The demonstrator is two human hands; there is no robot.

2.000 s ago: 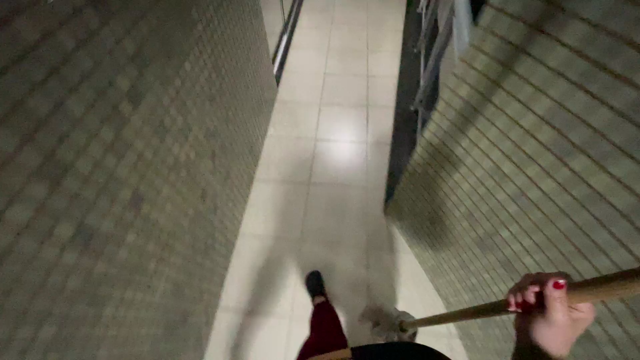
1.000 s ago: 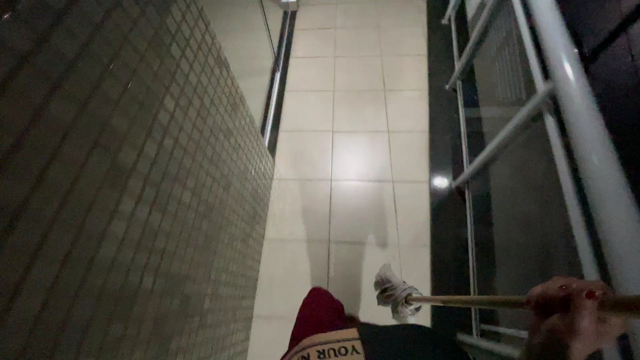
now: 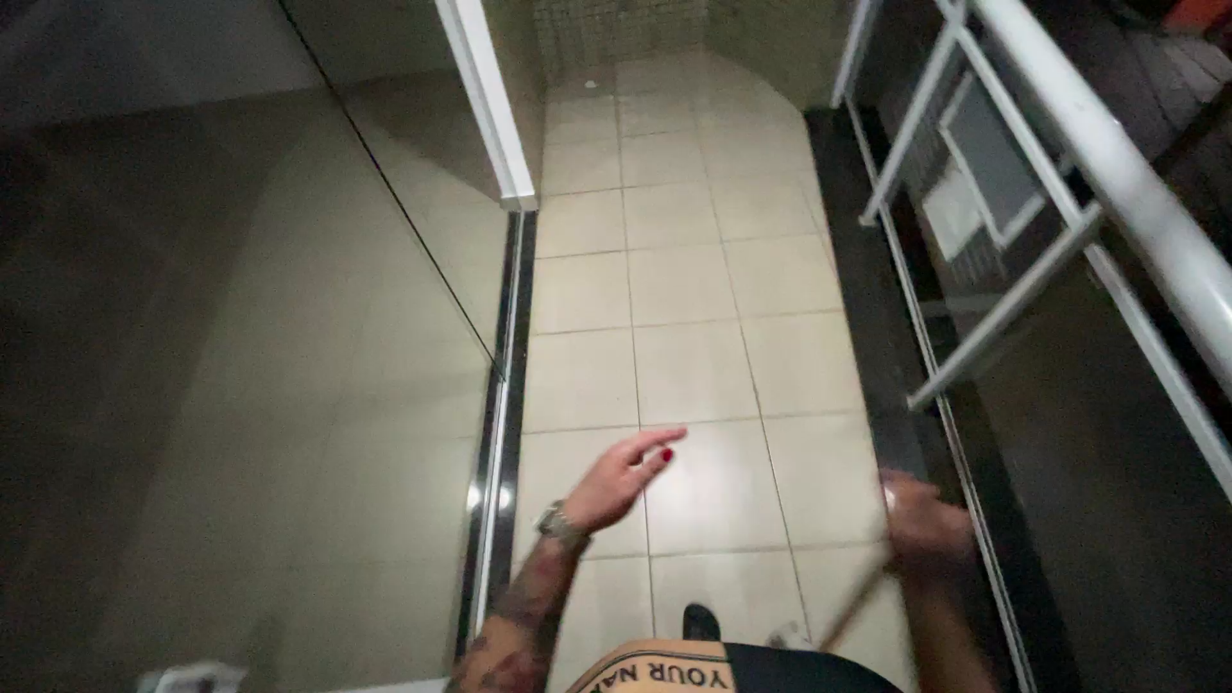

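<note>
My right hand, blurred, is closed around a wooden pole at the lower right, beside the metal railing. The pole slants down to the left, toward a whitish mop head that shows only in part behind my clothing. My left hand is over the pale tiled floor at the lower centre, fingers stretched out to the right and nothing in it. A watch is on that wrist. A dark shoe shows at the bottom.
A glass panel stands along the left, with a white post and a dark-edged metal floor track. A white metal railing runs along the right above a dark stone edge. A tiled wall closes the far end.
My left hand and forearm have come into view. My right hand still holds the pole. The view has moved along the corridor, from tiled walls to the glass panel and railing.
</note>
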